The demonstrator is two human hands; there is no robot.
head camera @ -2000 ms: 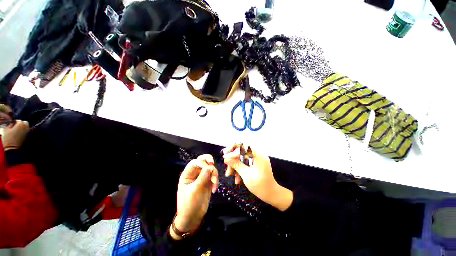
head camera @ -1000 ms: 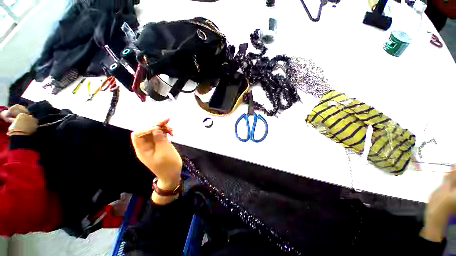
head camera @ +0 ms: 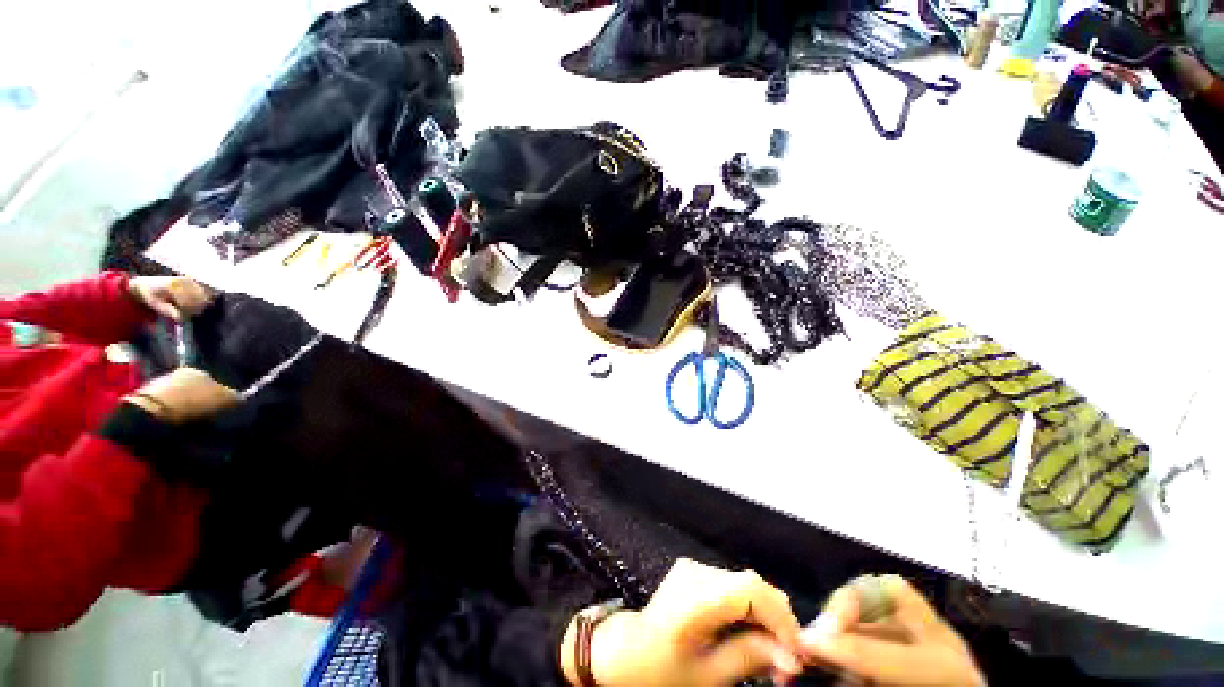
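Dark cloth with a narrow flecked braid trim [head camera: 585, 529] lies across my lap below the table edge. My left hand [head camera: 705, 623], with a dark band at the wrist, is at the bottom centre-right, its fingertips pinched. My right hand [head camera: 897, 636] is beside it with a ring on a finger. The fingertips of both hands meet, and the lower parts are cut off by the bottom edge. A needle or thread between them is too small to tell.
On the white table [head camera: 537, 396] are blue-handled scissors [head camera: 710, 389], a yellow-and-black striped packet [head camera: 1009, 427], a dark trim heap [head camera: 779, 285], a phone [head camera: 647, 303] and a black bag [head camera: 557, 188]. A person in red sleeves [head camera: 83, 521] handles dark cloth at left. A blue basket [head camera: 352, 647] stands below.
My hands were far apart a second ago and are now together at the bottom centre-right. The view has shifted, showing more of the table's far side. The neighbour's hands now hold a trim strip.
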